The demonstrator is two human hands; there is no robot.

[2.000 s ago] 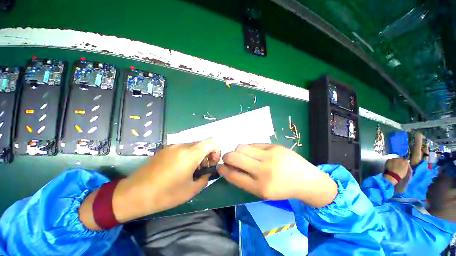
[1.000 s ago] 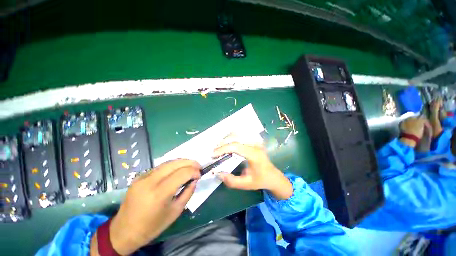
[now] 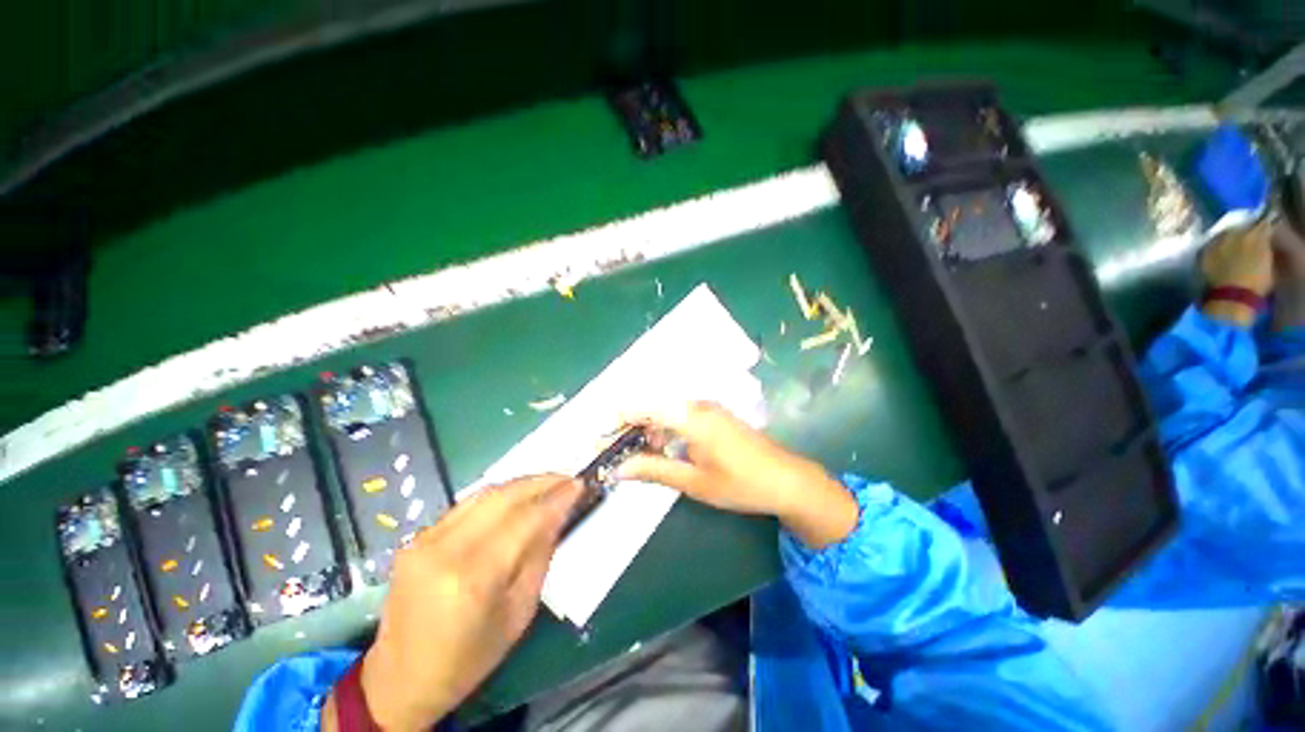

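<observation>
A black phone body is held tilted above slanted white sheets. My left hand, with a dark red wristband, grips its lower left end and covers much of it. My right hand has its fingers at the phone's upper right end, thumb against the small silver parts there. Whether a tiny part is at the fingertips cannot be seen. Four open phone bodies lie in a slanted row at left, with blue-green board areas at the top.
A long black compartment tray at right holds phones in its far compartments. Thin pale strips lie beside the sheets. Phones lie on the conveyor beyond the white edge strip. Another person's hand shows at far right.
The view has shifted and turned. The held phone is turned, showing silver parts at its right end. My right thumb has moved up against it; my left hand still grips the other end.
</observation>
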